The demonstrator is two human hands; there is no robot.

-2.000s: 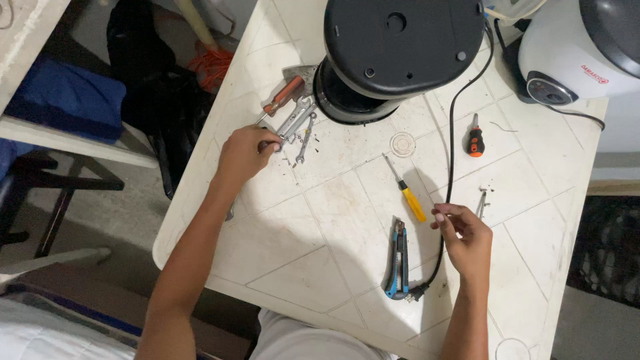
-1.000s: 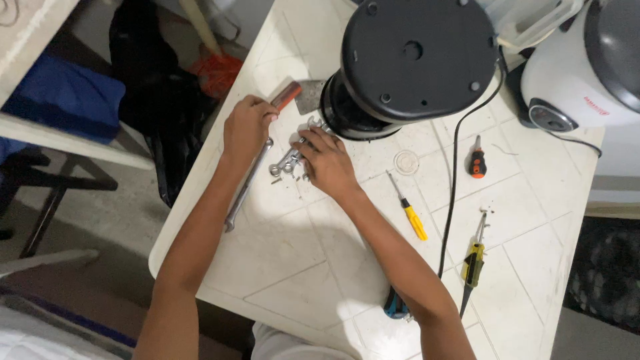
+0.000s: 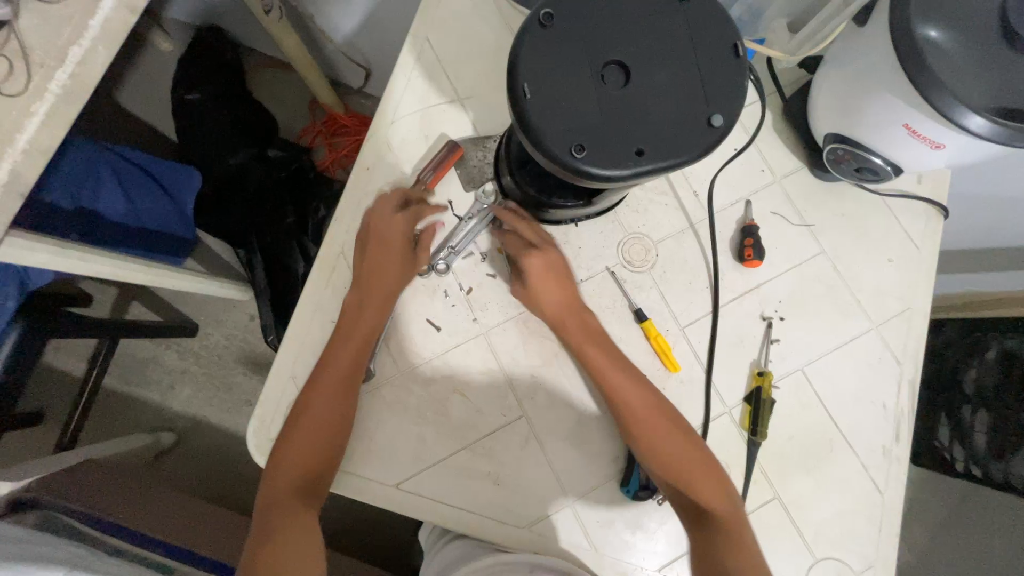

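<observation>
Several combination wrenches lie bunched together left of the black appliance base. My left hand is at their left side, fingers apart, near a putty knife with a red handle. My right hand touches or hovers at their right side; its fingertips are blurred, so its hold is unclear. Another wrench lies partly under my left forearm. Small screws are scattered below the bunch. Farther right are a yellow-handled screwdriver, a stubby black-and-orange screwdriver and a yellow-green-handled screwdriver.
A black cord crosses the white table. A blue-and-black tool is partly under my right forearm. A white Damasco cooker stands at the back right. Shelving with blue cloth and a black plastic bag are at the left.
My right hand has moved from the table's right side to the wrenches. The yellow-green-handled screwdriver now lies at the right. My left hand has left the red handle it was at one second ago.
</observation>
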